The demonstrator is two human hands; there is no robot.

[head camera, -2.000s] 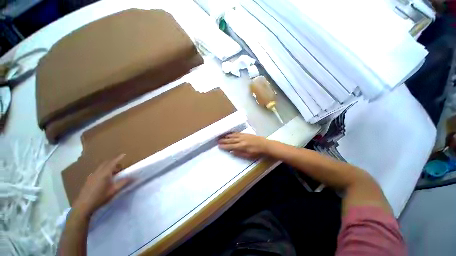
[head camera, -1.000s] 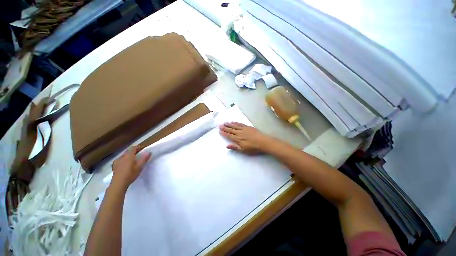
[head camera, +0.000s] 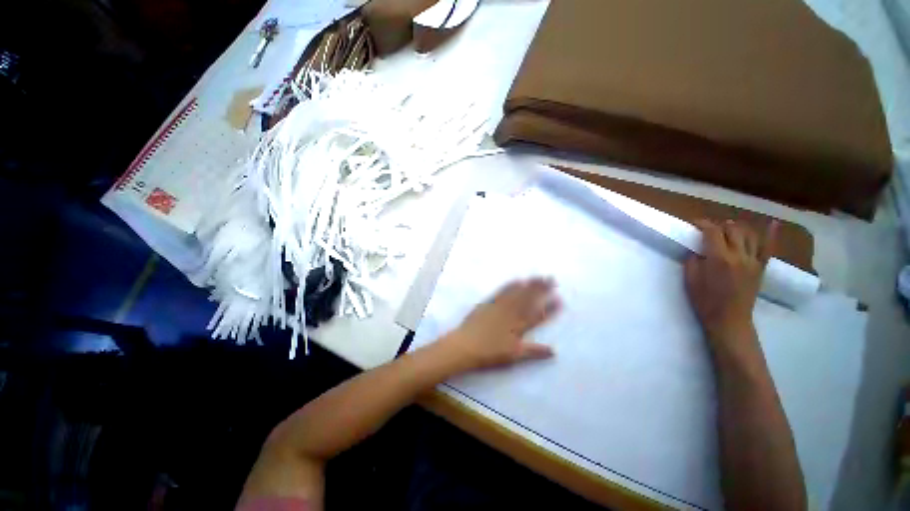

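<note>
A large white sheet [head camera: 619,369] lies over a brown panel [head camera: 788,235], of which a strip shows behind the sheet's far edge. That far edge is curled up in a long white roll or fold [head camera: 624,215]. My left hand [head camera: 514,324] lies flat on the sheet at its left part, fingers spread, slightly blurred. My right hand [head camera: 730,269] is on the curled edge, fingers bent over it; whether it grips or only presses is unclear. A yellow edge band [head camera: 539,454] runs along the near edge.
A thick stack of brown panels [head camera: 698,85] stands behind the sheet. A heap of white strips [head camera: 339,180] lies at the left, with a dark bundle [head camera: 317,291] at its near side. A printed calendar sheet [head camera: 175,170] and brown offcuts [head camera: 344,45] lie far left.
The view has swung left; the glue bottle and white stacks have left the picture. My left hand has moved from the curled edge onto the flat sheet. My right hand is now at the curled edge.
</note>
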